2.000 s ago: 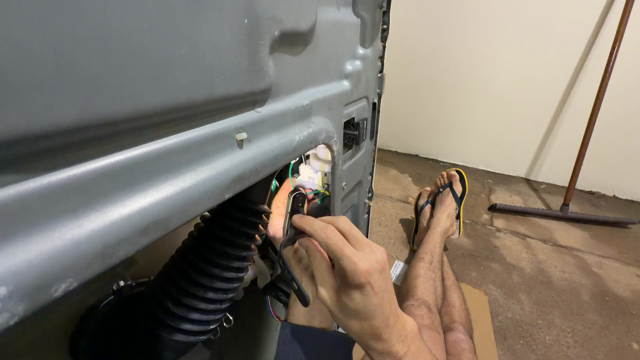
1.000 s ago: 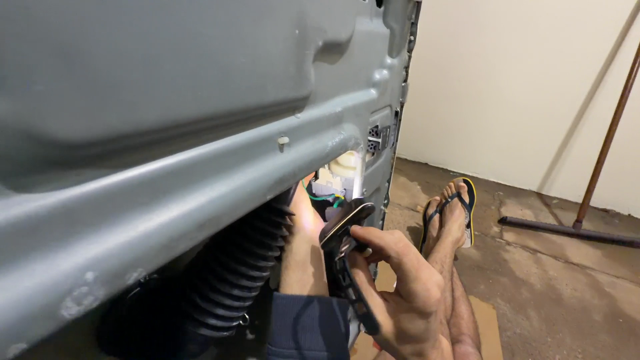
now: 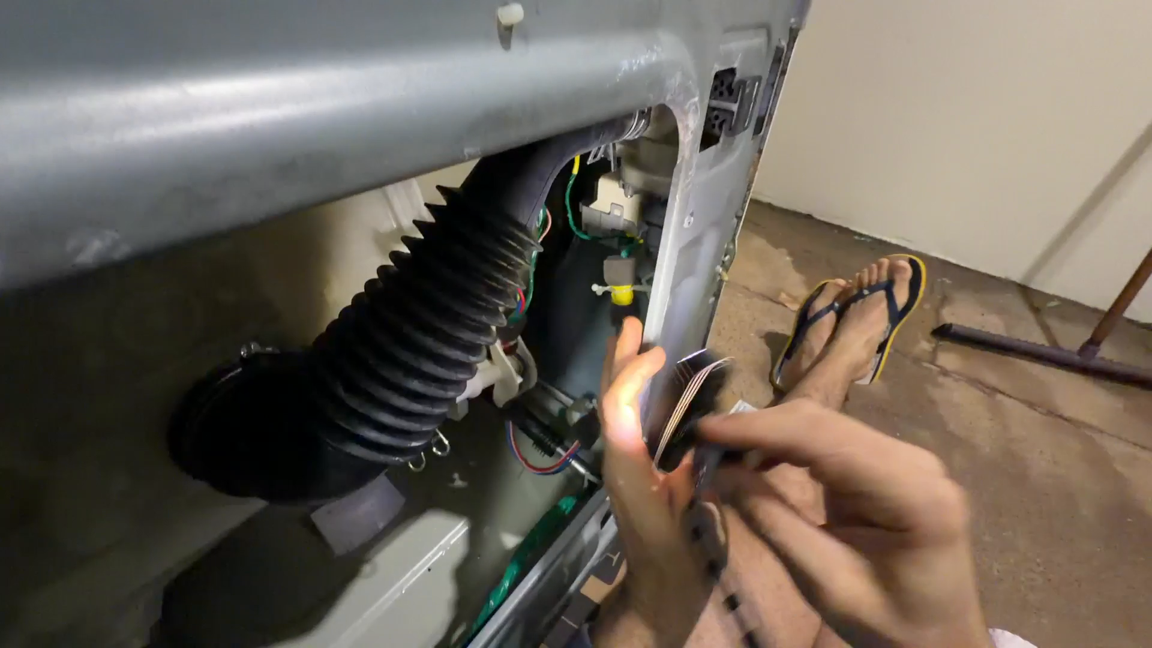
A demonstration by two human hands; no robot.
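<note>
Blurred near the lower right, my right hand (image 3: 855, 513) pinches a dark object with pale stripes (image 3: 688, 405); a dark strap hangs below it. My left hand (image 3: 643, 486) is upright just left of that object, a bright spot of light on a finger; whether it grips the object is unclear. Both hands are in front of the opening in a grey metal appliance panel (image 3: 360, 117). Inside, a black corrugated hose (image 3: 423, 333) runs from a wide lower end up to a clamped end. Right of it are a grey and yellow connector (image 3: 621, 281) and green wires (image 3: 573, 211).
The opening's metal edge (image 3: 670, 243) runs close beside my left hand. Blue and red wires (image 3: 540, 463) loop inside. Beyond the panel are feet in flip-flops (image 3: 868, 310), a broom (image 3: 1062, 355) on the brown floor, and a pale wall (image 3: 954, 108).
My left hand, earlier reaching through the opening, is now drawn back beside my right hand. The view has moved nearer the opening and shows more of the hose.
</note>
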